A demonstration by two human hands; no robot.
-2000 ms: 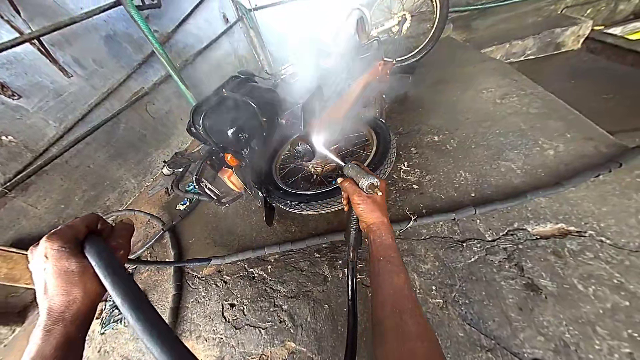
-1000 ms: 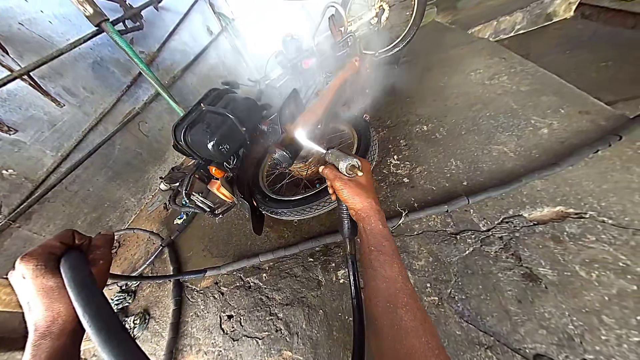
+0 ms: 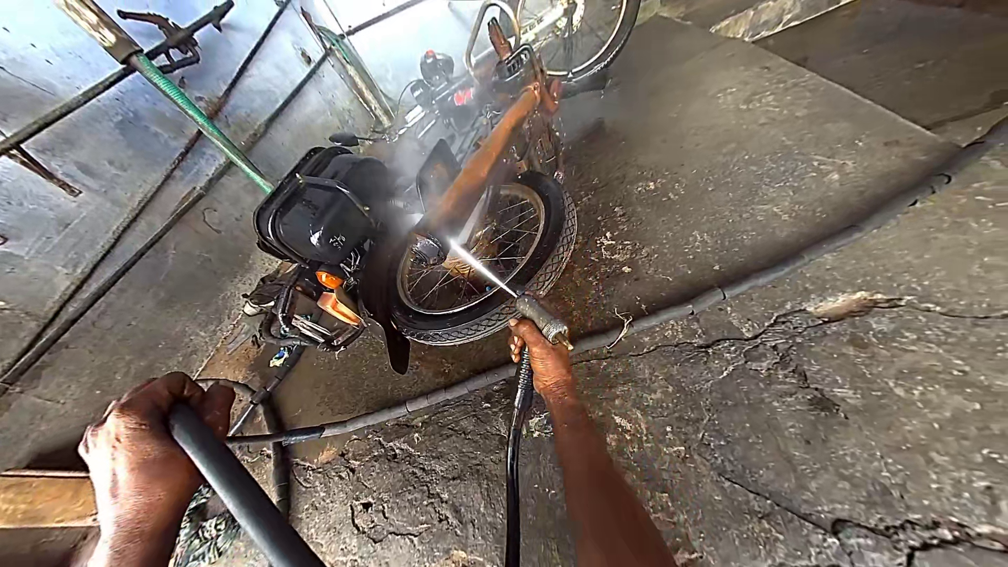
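Note:
My right hand point(image 3: 543, 358) is closed around the grip of a metal spray gun point(image 3: 543, 319), whose black hose hangs straight down. A white water jet point(image 3: 484, 269) shoots from its nozzle up and left onto the spoked wheel point(image 3: 480, 260) of a motorcycle, near the hub. My left hand point(image 3: 150, 433) grips a thick black hose point(image 3: 236, 488) at the lower left. The motorcycle has a black box point(image 3: 315, 209) and an orange indicator lamp point(image 3: 329, 279). Mist hides part of its middle. An orange-brown elongated part point(image 3: 488, 157) crosses above the wheel; I cannot tell what it is.
A long taped hose point(image 3: 654, 319) runs across the cracked concrete floor point(image 3: 787, 409). Pipes and a green-wrapped pole point(image 3: 205, 122) stand along the metal wall at left. Another spoked wheel point(image 3: 583, 31) is at the top. A wooden edge point(image 3: 47, 500) lies at lower left.
The jet now strikes the wheel with less mist around it, and the handlebar area behind shows more clearly. Both hands keep their holds on the spray gun and the hose.

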